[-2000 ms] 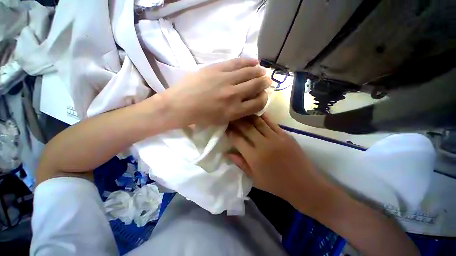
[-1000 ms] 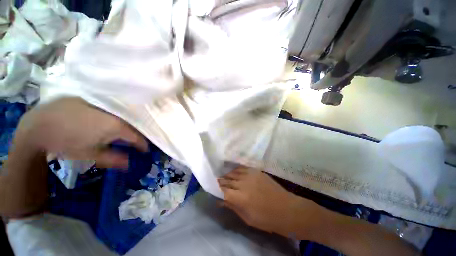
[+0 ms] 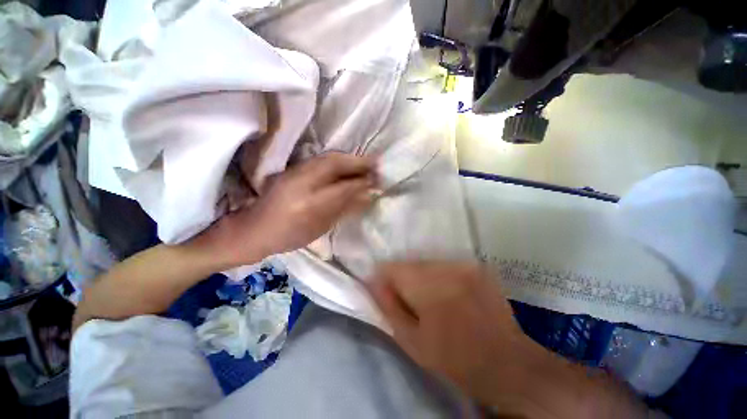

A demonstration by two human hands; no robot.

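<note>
The off-white garment piece (image 3: 426, 209) lies on the table left of the needle area and hangs over the front edge towards my lap. My left hand (image 3: 315, 196) is on the cloth near its middle, with the fingertips pinched on a fold. My right hand (image 3: 446, 319) is blurred and lies on the cloth's front edge; its fingers are partly hidden, so its hold cannot be told. The presser foot and needle area (image 3: 463, 94) is brightly lit, just beyond the cloth's upper right part.
The sewing machine head (image 3: 606, 29) is at the upper right, with a dark ridged knob (image 3: 525, 127) low on it. A white curved piece (image 3: 684, 221) lies at right above a printed measuring strip (image 3: 590, 295). A blue crate (image 3: 237, 372) holds white scraps (image 3: 246, 327). More cloth is heaped at far left.
My left hand has moved from the left, off the cloth, to the middle of the garment. Cloth is now bunched at upper left. My right hand remains at the front edge.
</note>
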